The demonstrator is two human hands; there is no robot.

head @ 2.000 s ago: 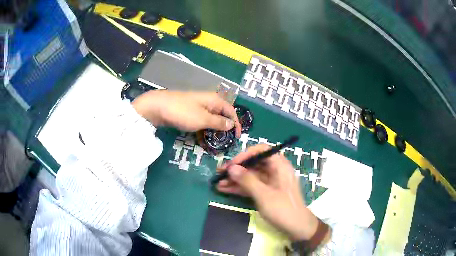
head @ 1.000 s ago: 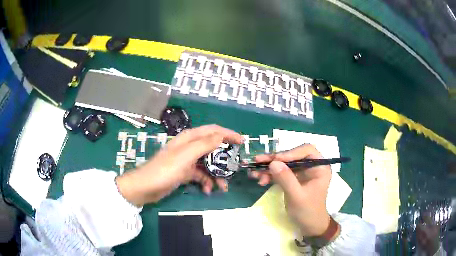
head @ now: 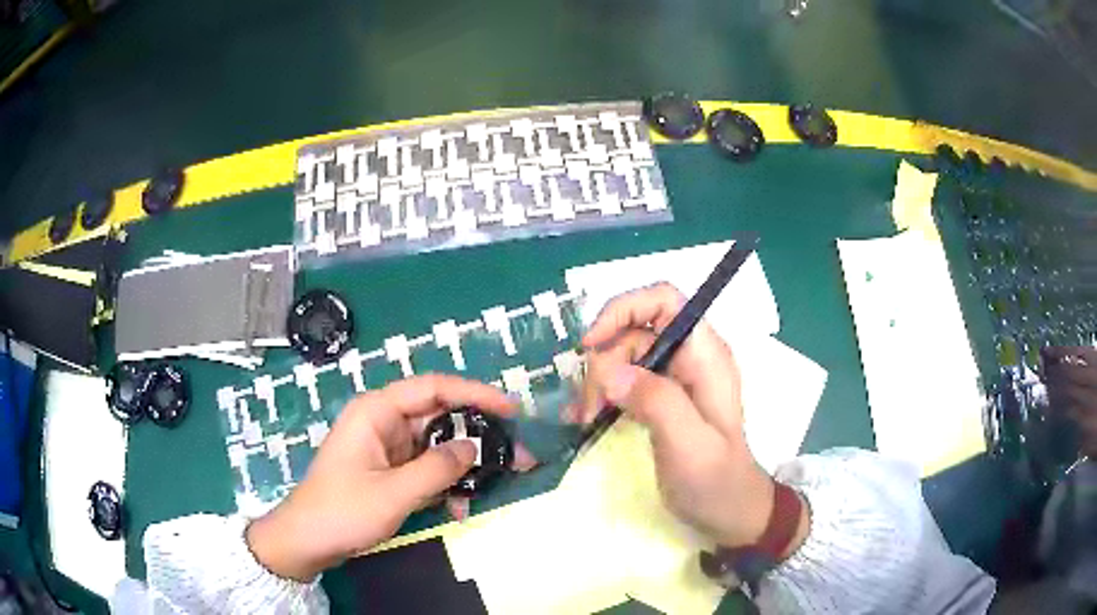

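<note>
My left hand [head: 379, 463] holds a round black housing [head: 472, 451] between thumb and fingers, with a pale T-shaped piece on its face. My right hand [head: 680, 415] grips slim black tweezers [head: 686, 318], tilted with the tip pointing down and left, just right of the housing. The tip area is blurred, and I cannot tell whether it holds anything. A partly used clear liner [head: 397, 351] with pale T shapes lies under and behind my left hand. A full sheet of die-cut pieces [head: 481, 180] lies farther back.
More housings lie on the yellow strip [head: 734, 132], beside the grey sheet stack [head: 199, 303] and on white paper at left [head: 72, 451]. White [head: 782, 372] and yellow sheets [head: 602, 505] lie around my right hand. A clear blister tray [head: 1023, 264] is at far right.
The view has shifted right. The housing has moved nearer my left thumb and turned, its T-shaped piece now showing. The tweezers have swung from nearly level to steeply slanted.
</note>
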